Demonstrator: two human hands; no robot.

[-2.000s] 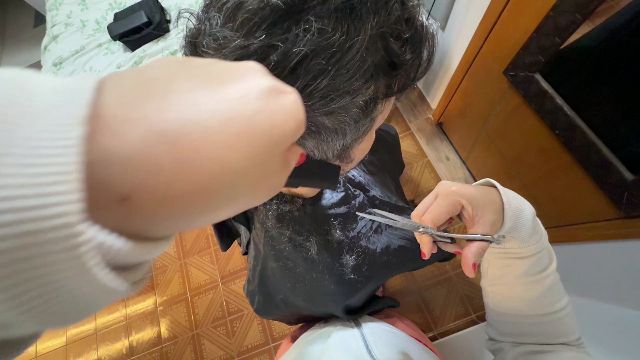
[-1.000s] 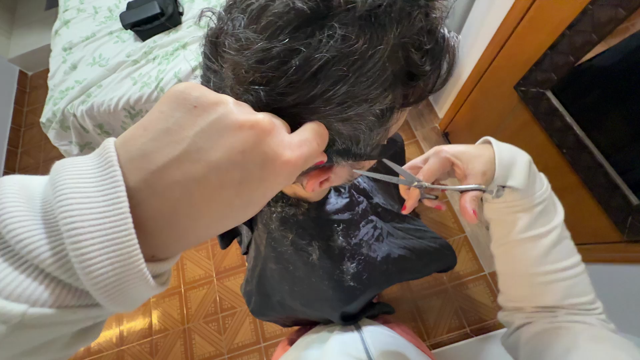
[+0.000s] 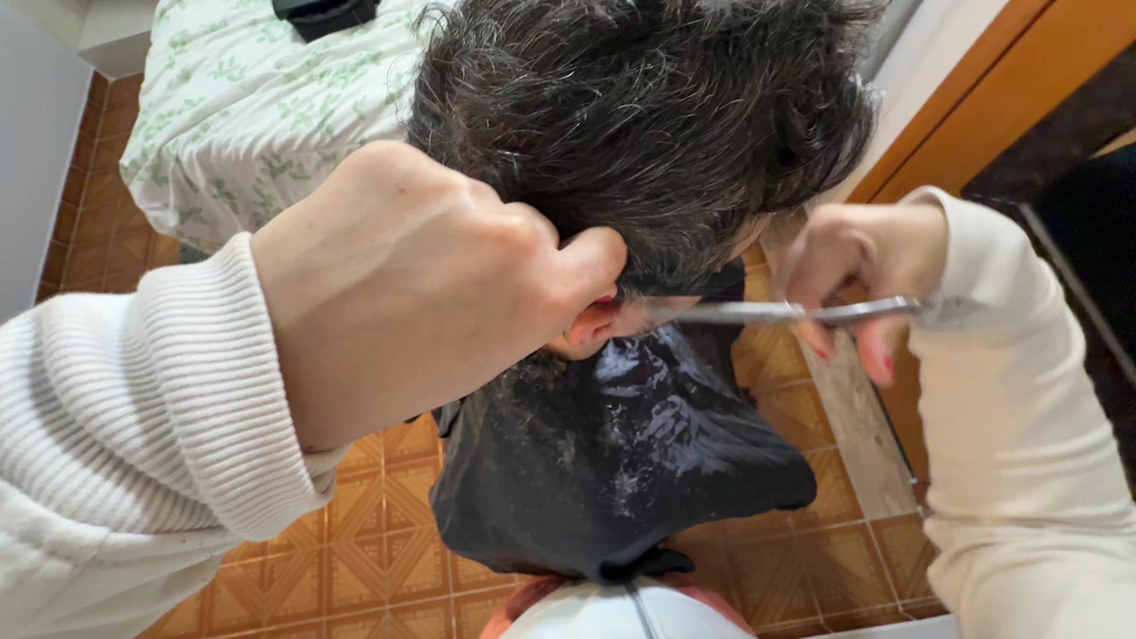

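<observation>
A person's head with dark, greying hair (image 3: 648,133) fills the upper middle. Against the hair by the ear (image 3: 593,321) rests my left hand (image 3: 444,284), its fingers curled; what lies under them is hidden. My right hand (image 3: 856,275) holds metal hair scissors (image 3: 754,311) by the handles. The blades point left, blurred, with their tips beside the face just right of the ear, and look nearly closed. A black cape (image 3: 568,479) with loose hair clippings covers the person below the head.
A bed with a leaf-patterned sheet (image 3: 257,133) stands at the upper left, a black case (image 3: 328,16) on it. Patterned tiles (image 3: 355,550) cover the floor. On the right are an orange wooden panel (image 3: 1003,98) and a dark framed surface (image 3: 1092,222).
The scissors have moved left toward the ear, and their blades have come together. The black comb-like piece seen earlier by my left hand is out of sight. The ear, hidden at first, now shows.
</observation>
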